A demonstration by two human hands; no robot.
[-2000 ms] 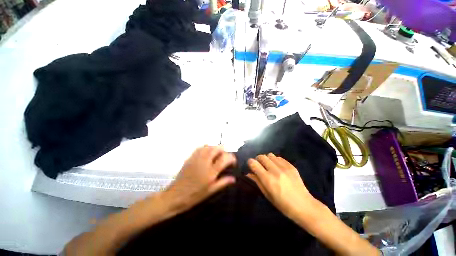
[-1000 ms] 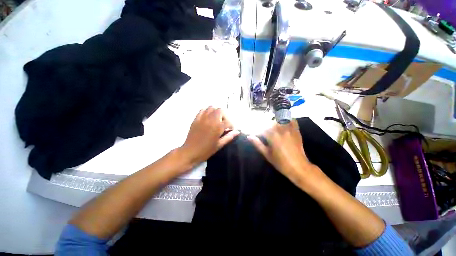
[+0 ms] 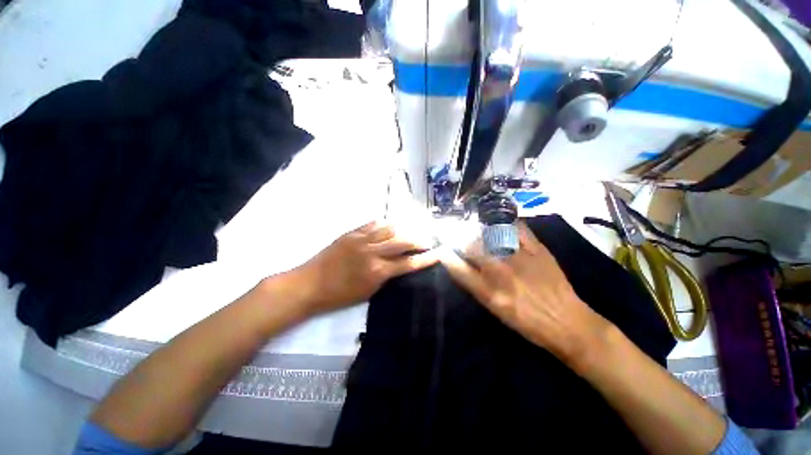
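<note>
A black garment piece (image 3: 507, 373) lies on the machine table and hangs over its front edge towards me. My left hand (image 3: 360, 262) rests at its upper left edge, fingertips close to the needle area. My right hand (image 3: 525, 284) lies flat on the cloth, partly behind the ribbed grey knob (image 3: 500, 233). The fingertips of both hands nearly meet in bright glare below the needle bar, so the presser foot and the cloth edge there are washed out. Faint paired lines run up the cloth between the hands. I cannot tell whether either hand pinches the cloth.
Heaped black cloth (image 3: 133, 169) lies at left. The white machine head (image 3: 711, 62) with a blue stripe and tension dial (image 3: 584, 115) stands above the hands. Gold-handled scissors (image 3: 662, 275), a black cord and a purple box (image 3: 756, 347) lie at right. A ruler strip (image 3: 285, 384) runs along the front.
Both hands and the garment piece moved forward from the table front to the needle area. The view has moved closer to the machine. Over the last second the fingertips came closer together.
</note>
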